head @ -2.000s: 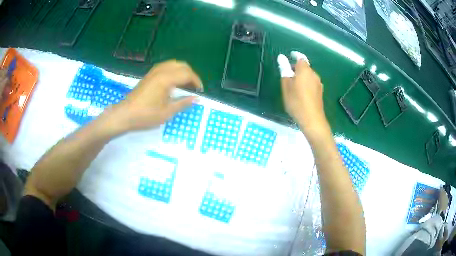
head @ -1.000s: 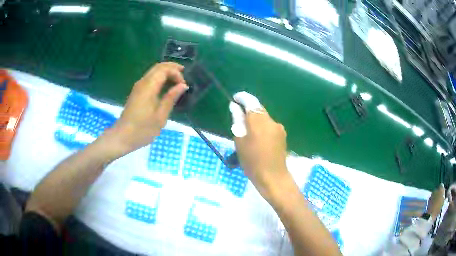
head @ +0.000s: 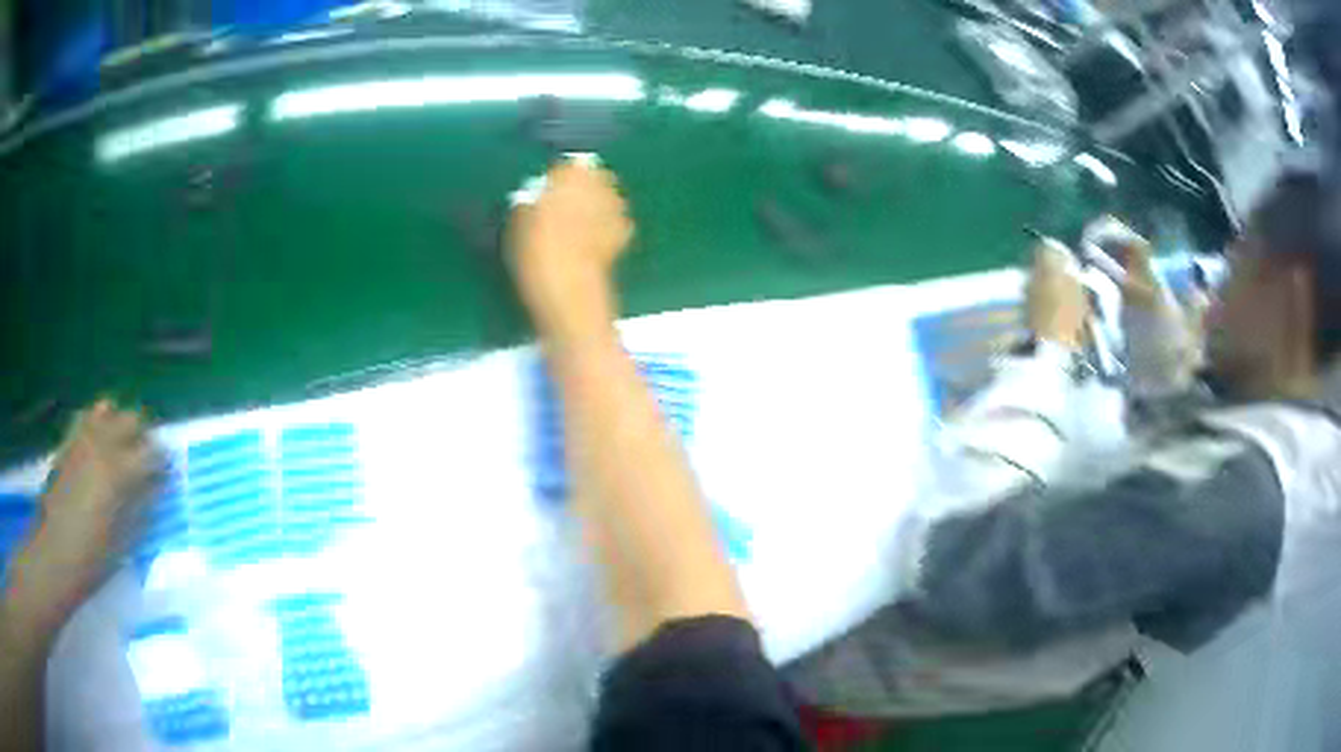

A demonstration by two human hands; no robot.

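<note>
The view is blurred. My right hand (head: 574, 243), with white finger covers, is over the green belt, its fingers bent in. A dark blurred block (head: 577, 124), perhaps a frame's camera end, lies just beyond the fingertips; whether they grip it cannot be told. My left hand (head: 103, 463) is at the left, at the edge of the blue dotted sheets (head: 233, 497); its fingertips are blurred and nothing held can be made out. Two partly emptied blue sheets (head: 324, 657) lie lower on the white covering (head: 441, 588).
A faint dark frame (head: 184, 345) lies on the belt (head: 368, 235) at the left, and other dark blurred parts (head: 794, 225) lie right of my hand. A neighbouring worker's sleeve (head: 1030, 566) and hands are at the right, beside an orange-patterned blue sheet (head: 978, 353).
The view has swung right. My hands have moved apart, the left to the sheets, the right out over the belt. The frame seen between them is no longer there.
</note>
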